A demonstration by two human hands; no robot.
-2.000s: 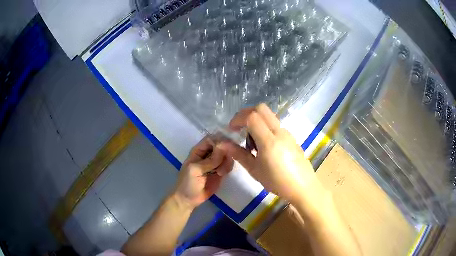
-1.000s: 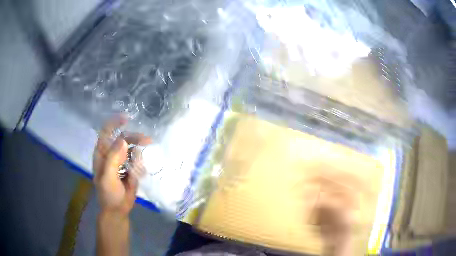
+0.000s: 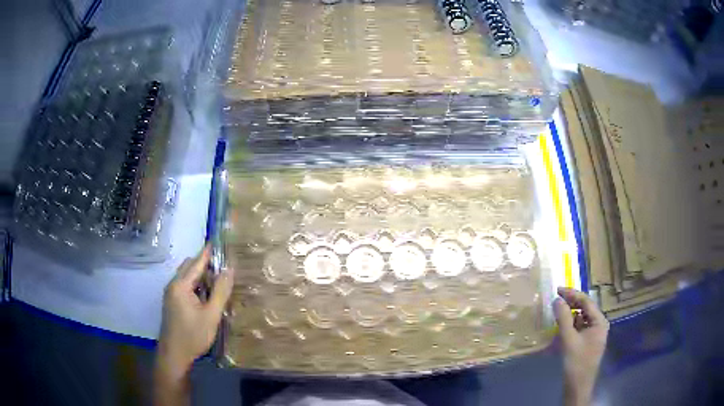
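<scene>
A clear packing tray [image 3: 397, 305] with round pockets lies over brown card directly in front of me. Several pockets in its middle row shine bright white; I see no dark-ringed parts in it. My left hand [image 3: 190, 309] is at the tray's left edge, with thumb and fingers around the rim. My right hand [image 3: 585, 317] is at the right edge with curled fingers; whether it grips the rim is unclear. Beyond is a deeper clear source tray [image 3: 341, 47], with short dark columns of round parts [image 3: 498, 28] at its upper right.
Nested spare blister trays [image 3: 71, 166] lie at left, with a dark column along their right side. Loose cardboard sheets [image 3: 635, 174] lie at right, with a perforated brown board [image 3: 709, 158] beyond them. Blue and yellow tape [image 3: 560, 210] runs beside the packing tray.
The view has swung right and levelled. A pocketed clear tray now covers the brown card. The clear object in my left hand is gone, and both hands are now at the tray's sides.
</scene>
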